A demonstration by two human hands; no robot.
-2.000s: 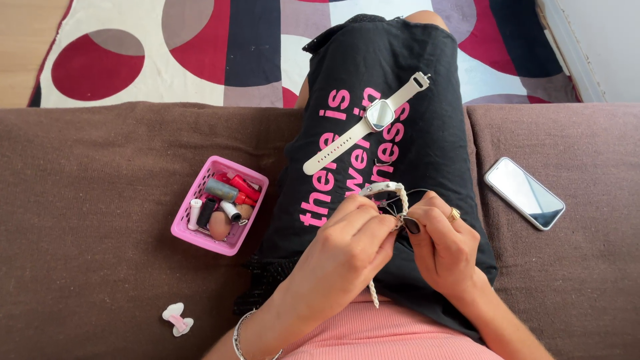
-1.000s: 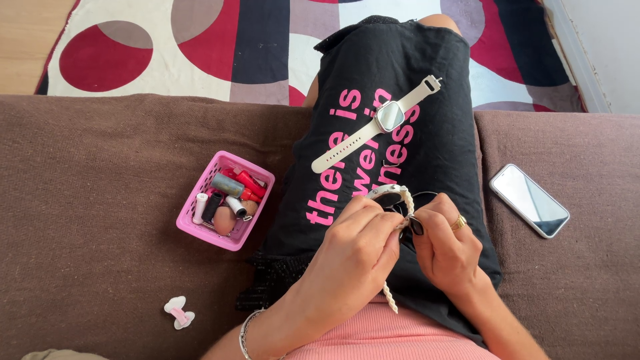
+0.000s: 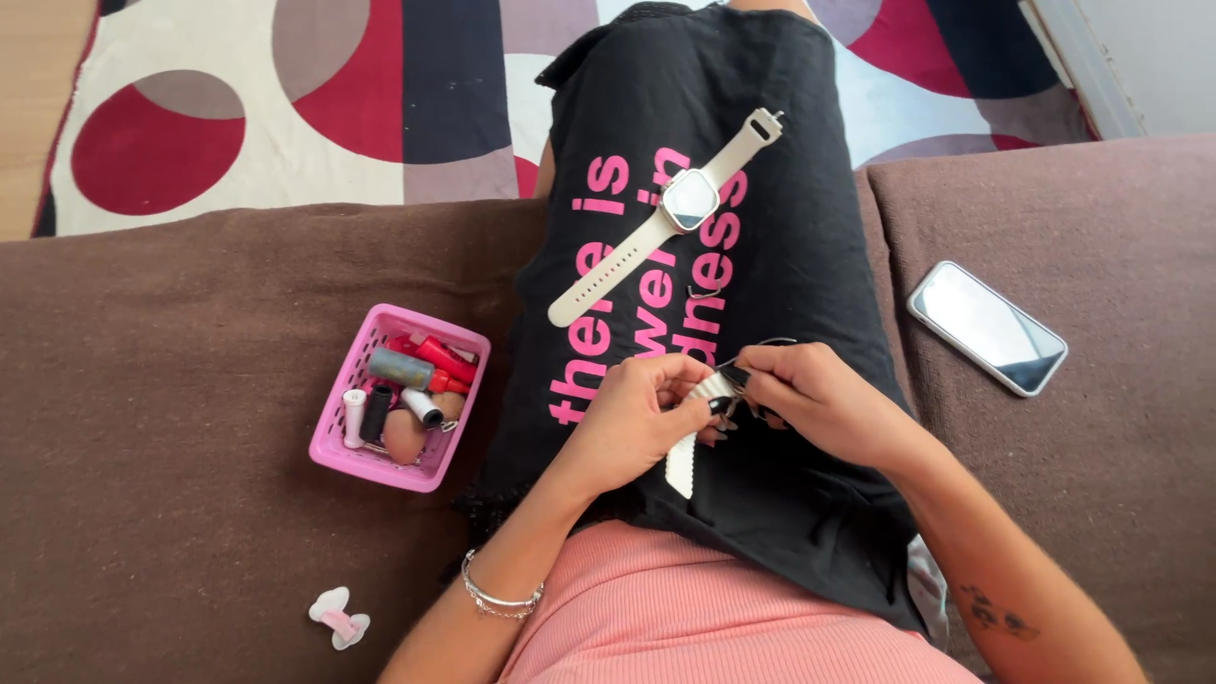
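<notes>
Over the black printed cloth on my lap, my left hand [image 3: 641, 413] pinches a white ribbed band [image 3: 681, 465], whose pointed end hangs below the fingers. My right hand [image 3: 817, 394] meets it at the band's upper end, its fingertips closed on a small part there that is mostly hidden. A thin dark cord or wire [image 3: 774, 341] curves out above the right fingers. Farther up the cloth lies a smartwatch [image 3: 691, 200] with a cream strap, laid out diagonally. A small bent metal piece [image 3: 703, 294] rests below the watch.
On the brown sofa cover [image 3: 171, 380] to my left stands a pink plastic basket [image 3: 328, 446] holding small bottles, tubes and a makeup sponge. A white and pink bow-shaped item [image 3: 339, 618] lies nearer me. At my right is a smartphone [image 3: 988, 328]. A patterned rug [image 3: 456, 95] covers the floor ahead.
The white band has turned in my hands; its round part, seen above my fingers before, is now hidden by them. The right hand has shifted to a flatter pose. The watch stays on the cloth.
</notes>
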